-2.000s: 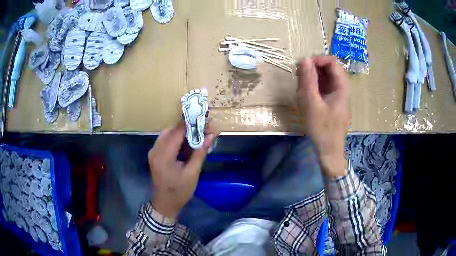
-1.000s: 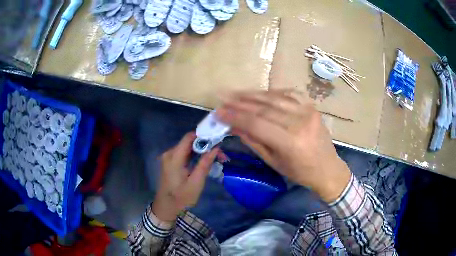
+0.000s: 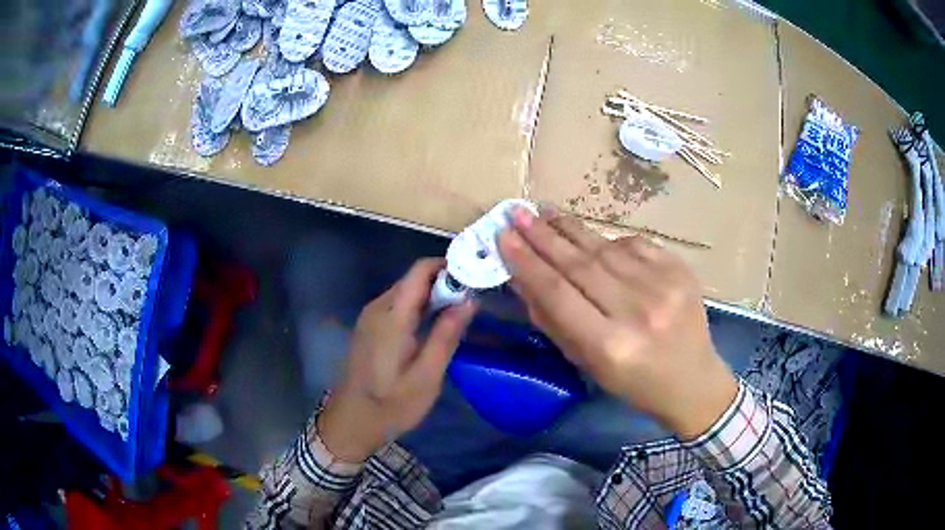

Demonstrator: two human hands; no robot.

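Note:
My left hand grips a grey-white leg piece by its shank, over my lap near the table's front edge. A flat oval sole piece with a small dark hole lies at the foot end of the leg piece. My right hand has its fingertips on the upper right part of the sole piece. The toes of the foot are hidden. A pile of sole pieces lies at the table's upper left. A white cap or dish sits on thin pale sticks.
The tan table holds a blue-printed bag and legs at right. A blue crate of rounded pieces stands at lower left, by a red stool. A blue seat is below my hands. A thin stick lies near the edge.
The view has swung left. A sole piece now shows at the foot in my left hand. My right hand has come from above the table to the sole piece and presses against it.

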